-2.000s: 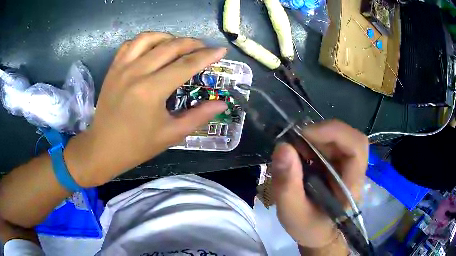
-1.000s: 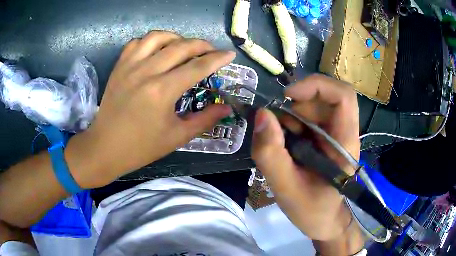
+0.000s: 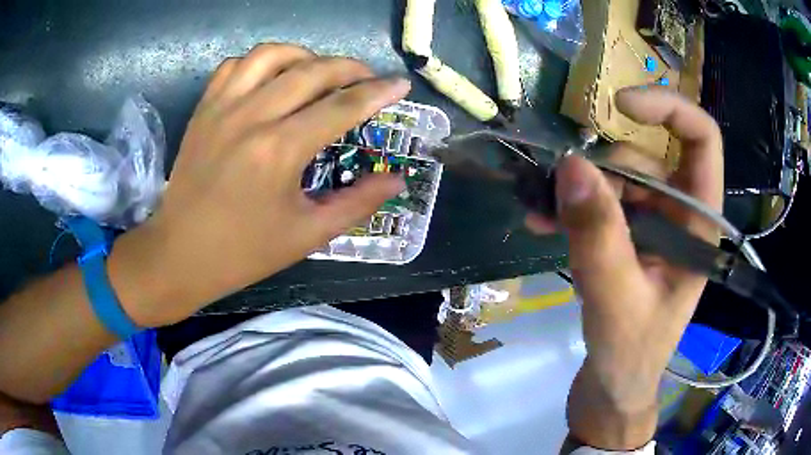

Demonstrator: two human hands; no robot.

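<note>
The power strip housing [image 3: 418, 233] lies open on the dark mat, with a green circuit board [image 3: 416, 192], a blue disc component [image 3: 378, 136] and internal wires inside. My left hand [image 3: 258, 169] covers its left part, with thumb and fingers around the wires and board. My right hand [image 3: 636, 231] holds the soldering iron [image 3: 680, 247] to the right of the housing. The feed guide along the iron points left toward the housing's upper right edge. The iron's tip is blurred, and I cannot tell whether it touches anything.
Nippers with pale yellow handles [image 3: 455, 89] lie behind the housing. A bag of blue discs [image 3: 544, 12] is at the top. A cardboard tray [image 3: 582, 84] with loose discs stands right, beside the black soldering station [image 3: 747, 98]. A plastic-wrapped bundle [image 3: 84, 164] lies left. Blue bins [image 3: 111, 387] are below.
My right hand and the iron first moved left over the housing, then drew back to the right and up, away from the board. My left hand stays around the housing, shifting slightly with the view.
</note>
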